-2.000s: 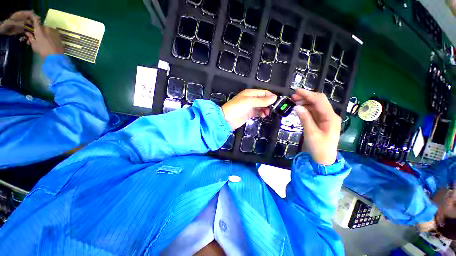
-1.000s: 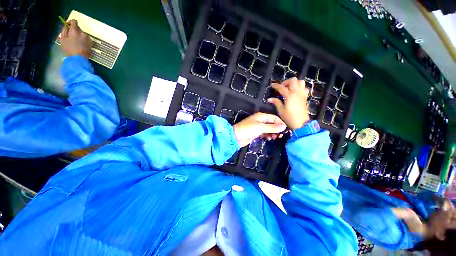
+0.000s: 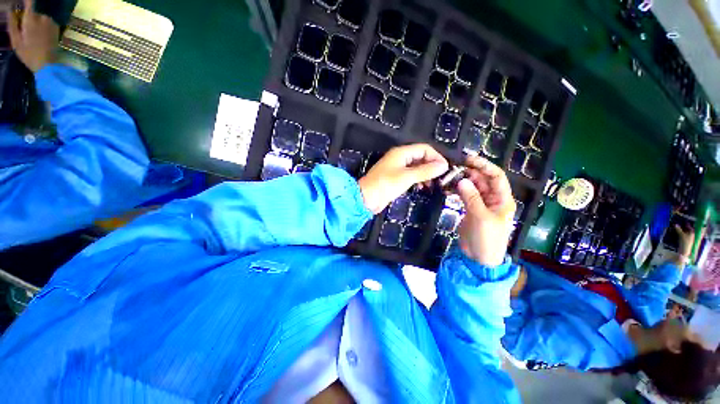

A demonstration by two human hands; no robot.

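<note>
A smartwatch unit is held edge-on between the fingertips of both hands, above the near middle of the tray. My left hand pinches it from the left. My right hand grips it from the right. Its face cannot be read. The black foam tray lies beneath, its pockets holding dark square watch units with shiny rims. My hands and sleeves hide part of the tray's near row.
A white paper slip lies at the tray's left edge. Further left are a cream record sheet and a neighbour's hand and blue sleeve. On the right are a round cream disc, another filled tray and a person in blue.
My right hand has come back from the tray's middle pockets and now meets my left hand at the unit. A pocket spot empty two seconds ago now holds a unit. The right neighbour has moved.
</note>
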